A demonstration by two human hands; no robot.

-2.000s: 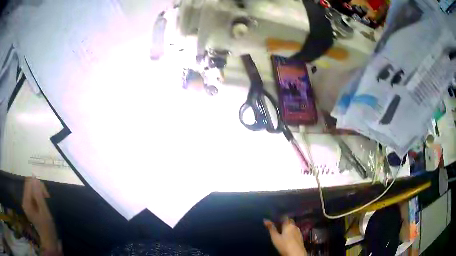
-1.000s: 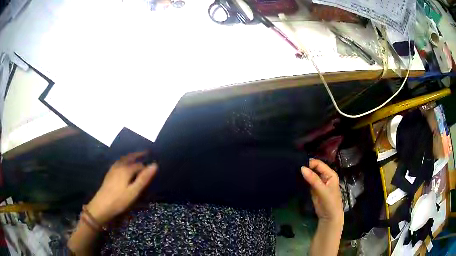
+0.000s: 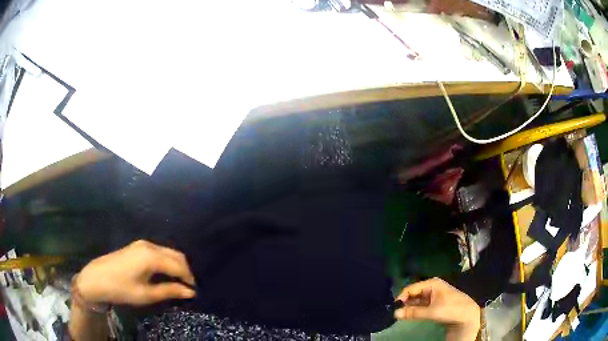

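A dark navy cloth panel (image 3: pixel 300 266) lies over the wearer's lap, below the table's front edge. My left hand (image 3: pixel 137 278) pinches its left side between thumb and fingers. My right hand (image 3: pixel 437 306) pinches its lower right corner at the fingertips. A white paper pattern (image 3: pixel 167 100) with a stepped lower edge lies on the table, its corners sticking out past the front edge. Dark cloth shows along the pattern's left edge. Glare washes out much of the paper.
The table's wooden edge (image 3: pixel 400 91) curves across the view. A white cable (image 3: pixel 477 140) hangs over it at right. A thin reddish stick (image 3: pixel 393 33) and thin metal tools lie on the table. At right, a yellow-rimmed bin (image 3: pixel 517 240) holds dark and white scraps. A yellow bar (image 3: pixel 33 262) shows at left.
Both hands came in from the sides to the cloth, then moved lower in view with it. The view tilted down, so the machine, phone and most of the scissors left the picture.
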